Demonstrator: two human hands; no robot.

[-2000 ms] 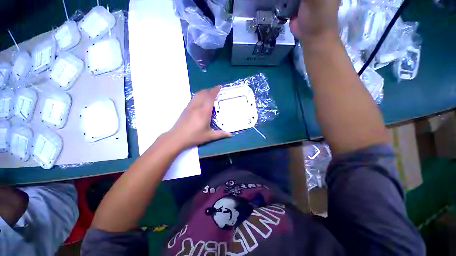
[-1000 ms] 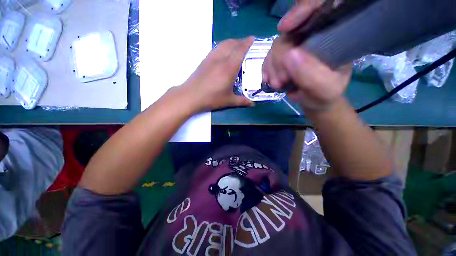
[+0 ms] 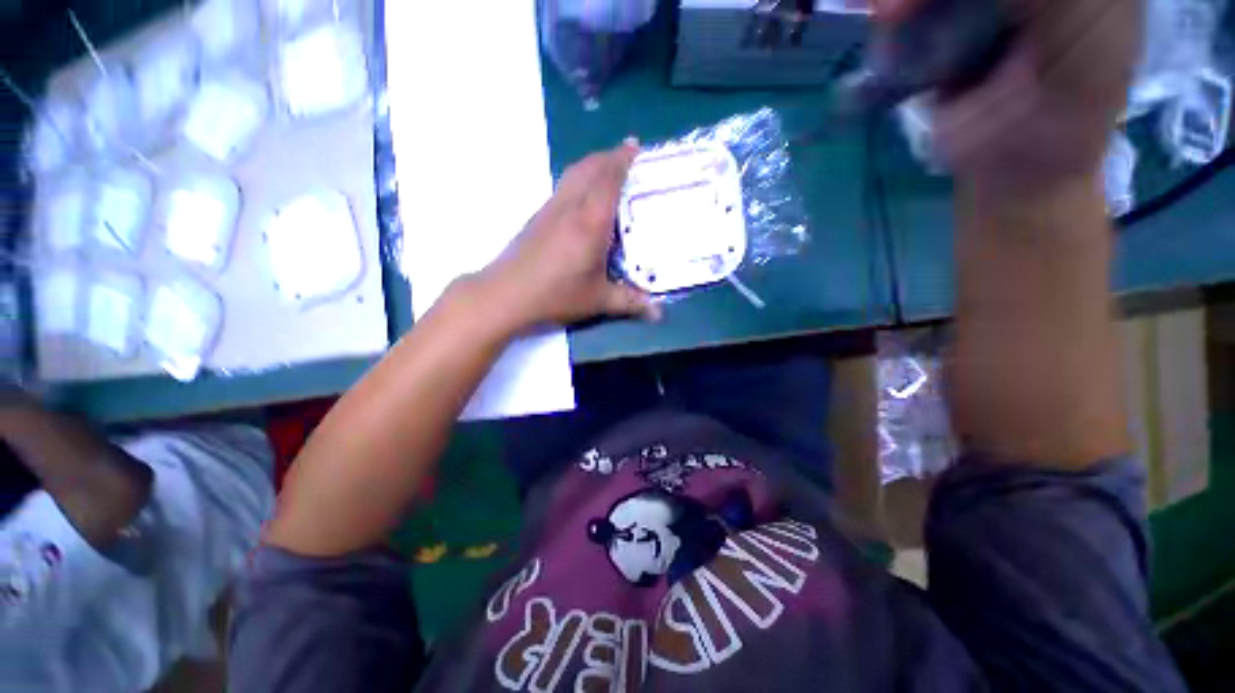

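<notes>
My left hand (image 3: 576,251) grips the left edge of a white housing (image 3: 681,217), which lies on a crinkly clear plastic bag (image 3: 769,190) on the green bench. A short white lead sticks out at the housing's lower right corner. My right hand (image 3: 1029,95) is raised to the right of the housing, blurred and partly cut off by the top edge. It holds the dark electric screwdriver (image 3: 941,48), also blurred, whose thin tip points left, away from the housing.
Rows of white housings (image 3: 201,219) lie on a beige cardboard sheet (image 3: 285,328) at left. A long white paper strip (image 3: 467,149) lies beside it. The screw feeder (image 3: 765,52) stands beyond the housing. Bagged frames (image 3: 1176,102) lie at right. A person's arm (image 3: 81,474) shows at lower left.
My right hand and the screwdriver have moved off the housing, up and to the right. The housing is uncovered, still in my left hand. The camera view has shifted, showing the feeder again.
</notes>
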